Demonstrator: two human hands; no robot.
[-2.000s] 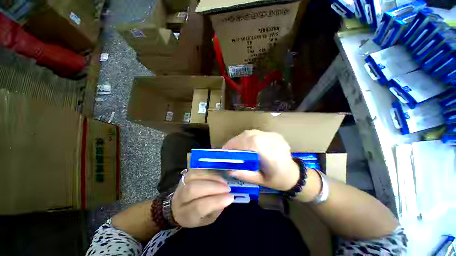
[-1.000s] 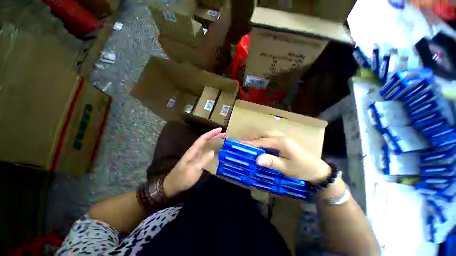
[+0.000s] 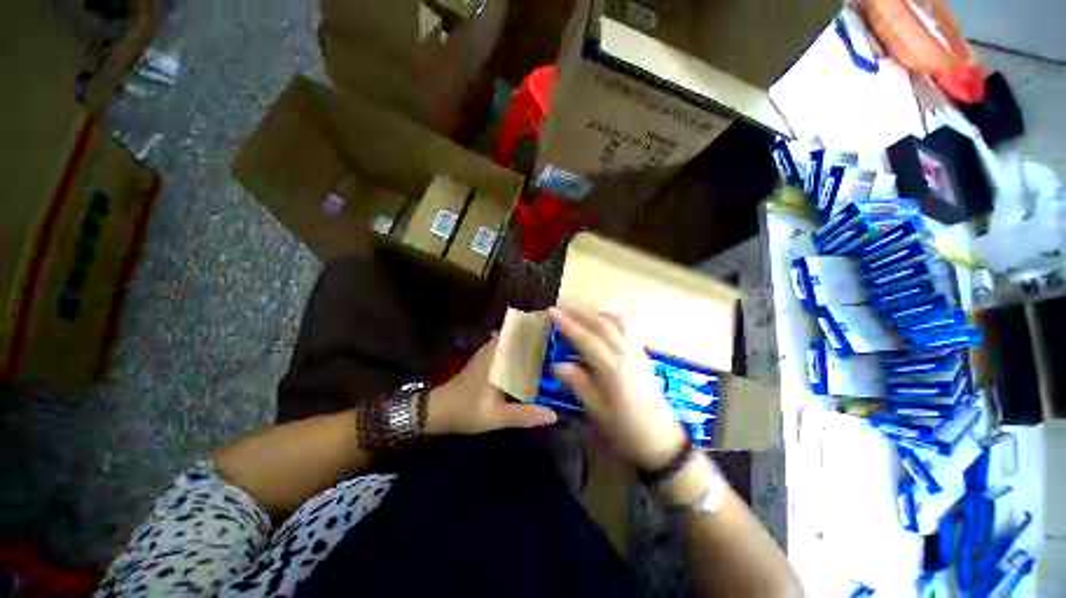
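Observation:
A brown inner carton sits open on the lap, its lid up at the back and its small side flaps out. Blue-edged retail boxes fill the part that shows. My left hand holds the carton's left end, thumb along the near edge, by the left side flap. My right hand lies flat on the retail boxes at the left end, fingers pointing to the back left. It hides part of the row.
A master carton with closed inner cartons stands beyond the knees. A tall printed carton and red plastic are behind it. On the right, a white table bears retail box piles, a black box and an orange basket. A large printed carton stands left.
My left hand has moved onto the carton's left end. My right hand has gone from gripping retail boxes to lying flat on them, now down inside the carton. The view has shifted right.

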